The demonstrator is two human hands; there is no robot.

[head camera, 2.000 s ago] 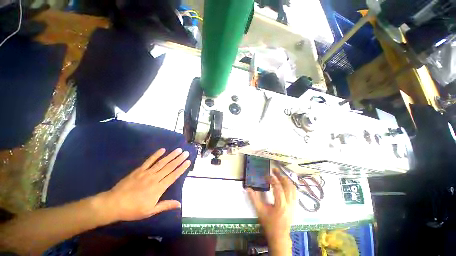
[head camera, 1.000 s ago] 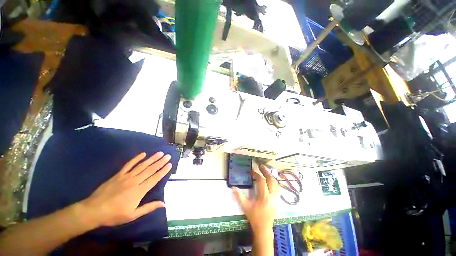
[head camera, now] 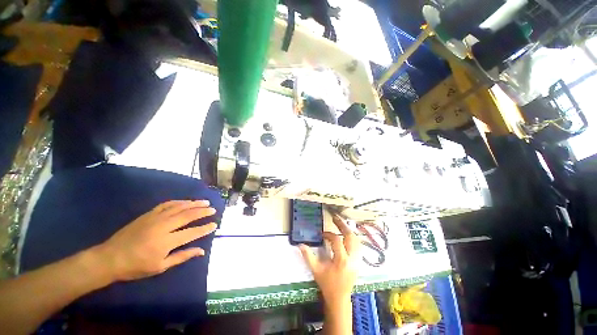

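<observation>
A large navy fabric panel [head camera: 124, 190] lies on the white table left of the needle area [head camera: 243, 190], its right edge close to the presser foot. My left hand [head camera: 154, 239] lies on the panel, palm down, fingers a little apart and pointing at the needle. A dark smartphone [head camera: 306, 222] with its screen lit lies right of the needle. My right hand [head camera: 332, 256] rests at the phone's lower right side, thumb near its bottom edge and fingers beside it, not closed round it. The white sewing machine head [head camera: 379, 160] stretches behind both. The fabric under my left hand is hidden.
Reddish looped scissors [head camera: 374, 242] lie right of my right hand. A green cylinder [head camera: 245, 59] stands above the machine head. A blue basket [head camera: 450, 304] with a yellow bag [head camera: 415, 305] is below the table edge. Dark cut pieces [head camera: 108, 98] lie at the upper left.
The view has turned, so the machine and table show further left. My left hand's fingers have drawn slightly together and bent. My right hand stays by the phone.
</observation>
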